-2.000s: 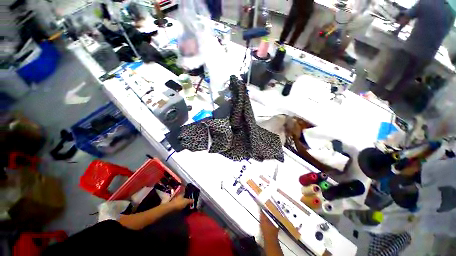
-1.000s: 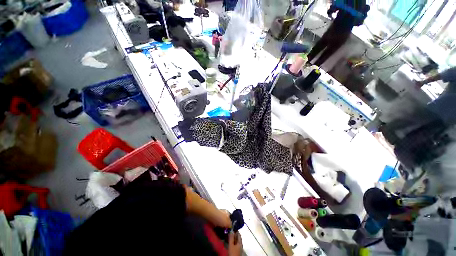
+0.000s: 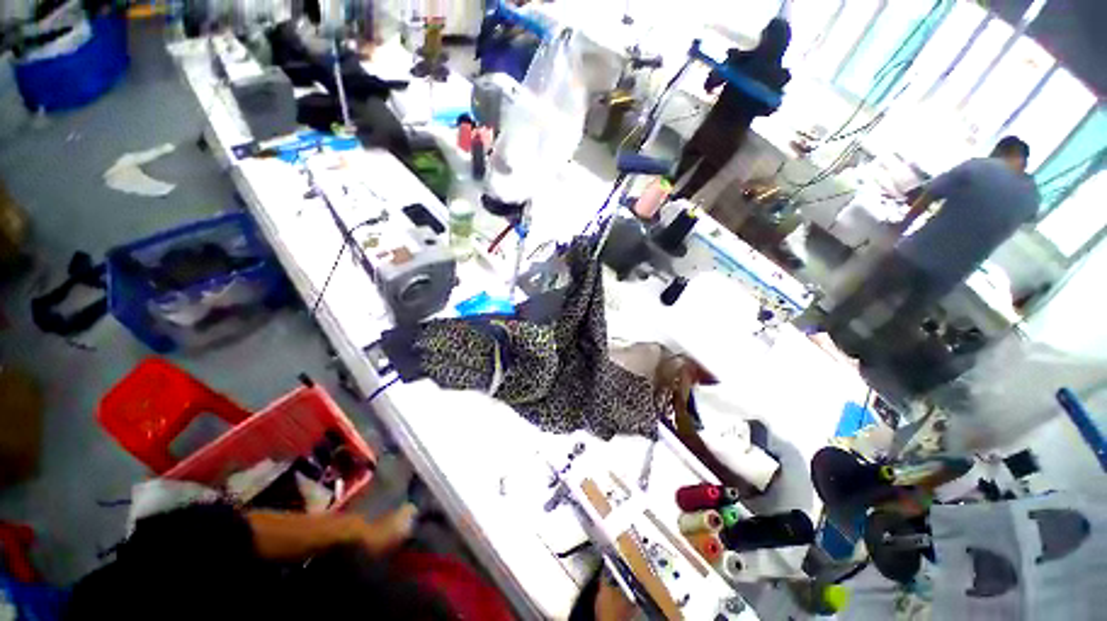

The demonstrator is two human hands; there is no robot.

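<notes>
The leopard-print garment (image 3: 607,394) lies crumpled on the white sewing table, beside a grey machine head. One end rises in a dark fold towards the machine behind it. My left hand (image 3: 391,530) is low in front of the table, near the red basket. It is blurred, and I cannot tell if it holds anything. A skin-coloured part of my right hand or arm (image 3: 588,597) shows at the bottom edge by the table, mostly cut off. Neither hand touches the garment.
A red basket (image 3: 273,443), red stool (image 3: 158,406) and blue crate (image 3: 194,285) stand on the floor at left. Thread cones (image 3: 700,522) lie right of the front machine. A grey machine head (image 3: 419,281) is behind. Two people (image 3: 971,212) are at the far tables.
My hands were together around a small black object; now they are apart, the left further left and the right at the bottom edge. The view has shifted; the garment looks unmoved on the table.
</notes>
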